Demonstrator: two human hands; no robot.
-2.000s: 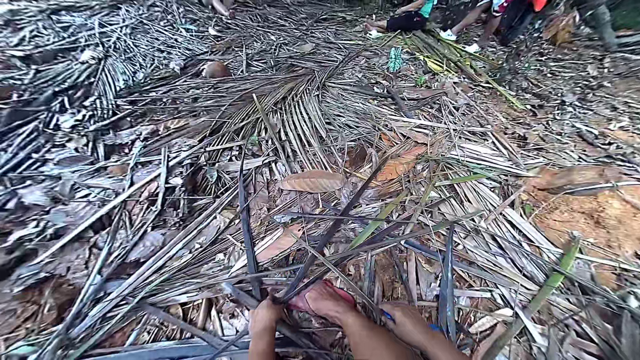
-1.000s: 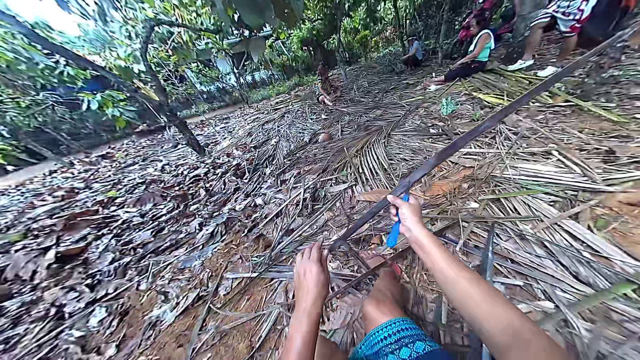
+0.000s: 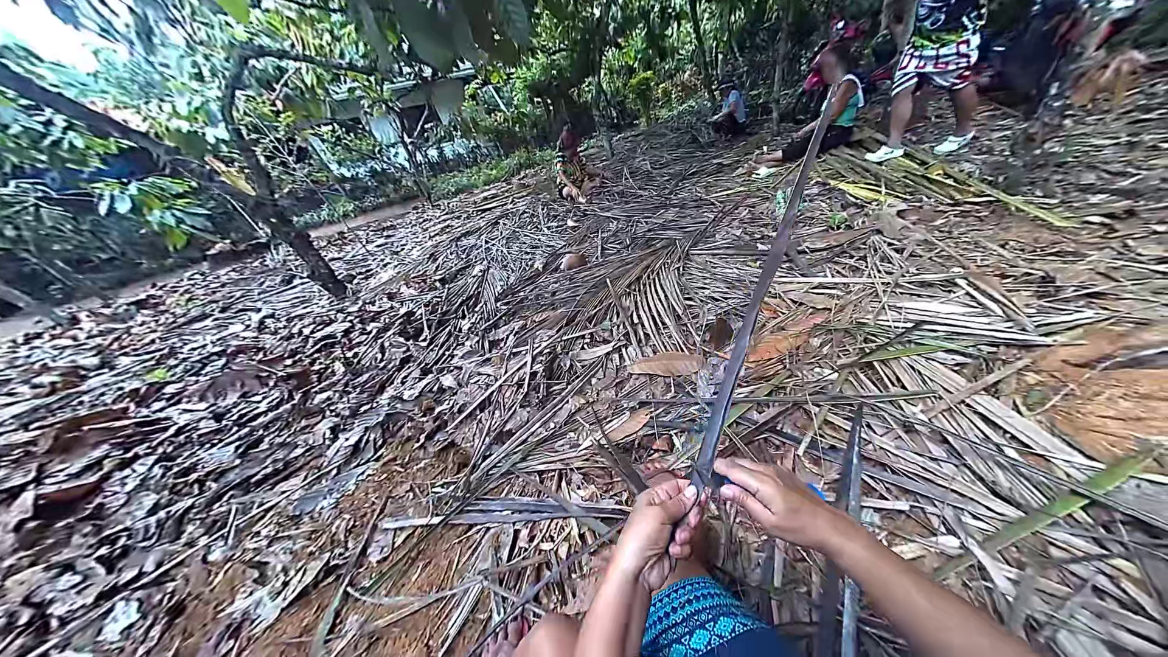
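Observation:
A long dark palm leaf strip (image 3: 750,315) rises from between my hands and stretches up toward the seated people. My left hand (image 3: 659,529) pinches the strip's lower end between thumb and fingers. Close against it on the right, my right hand (image 3: 771,497) also grips the base of the strip. A bit of a blue object (image 3: 815,491) shows beside my right hand; its blade or far end is hidden. Below the hands is my knee in blue patterned cloth (image 3: 698,616). Another dark leaf strip (image 3: 850,511) lies to the right.
Dry palm fronds (image 3: 657,301) and brown leaves (image 3: 669,364) cover the ground. A seated person (image 3: 835,109) and a standing person (image 3: 938,73) are at the upper right, with others sitting farther back. A leaning tree trunk (image 3: 283,224) stands at the left.
My hands have come together at the strip's lower end; a second ago they were apart, with the blue object plain in my right hand. The strip now points more steeply upward. The view has tilted up since the first frame.

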